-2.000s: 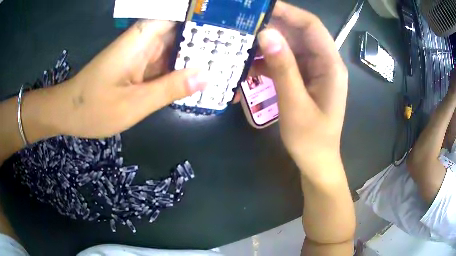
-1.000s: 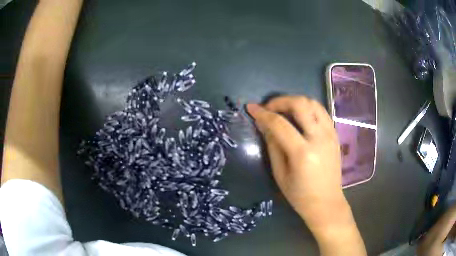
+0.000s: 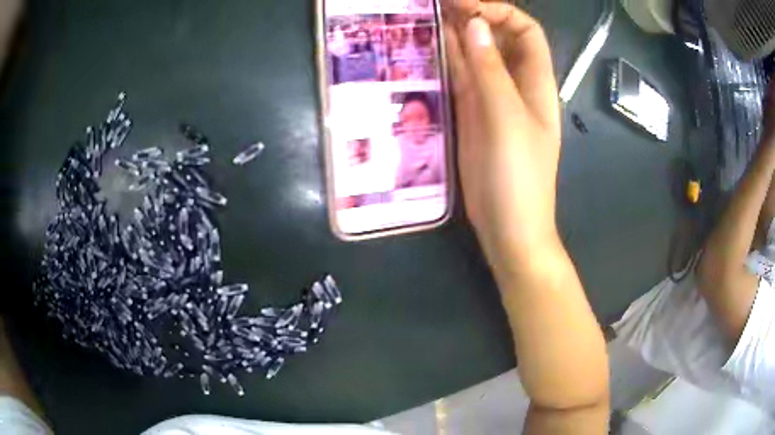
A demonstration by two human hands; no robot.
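Observation:
A smartphone (image 3: 387,127) with a pale case and a lit screen of pink and white pictures is at the top centre, its upper end cut off by the picture's edge. My right hand (image 3: 506,127) is along its right side, thumb and fingers bent together near the top. Whether it grips the phone or pinches something is unclear. A heap of small dark parts with clear glints (image 3: 144,263) lies at left. One loose part (image 3: 248,153) lies apart, right of the heap. My left hand is out of view; only blurred skin shows at the left edge.
A slim silver tool (image 3: 588,55) and a small silver-grey block (image 3: 639,98) lie at upper right, with a small dark piece (image 3: 579,123) nearby. At far right are clear plastic wrap (image 3: 732,93), an orange-yellow piece (image 3: 694,190), a grille (image 3: 752,25) and another person's arm (image 3: 735,221).
The view has swung right. The phone now appears larger and closer to the heap, its screen brighter with different pictures. My right hand has left the heap's edge. The open handset held earlier is out of view.

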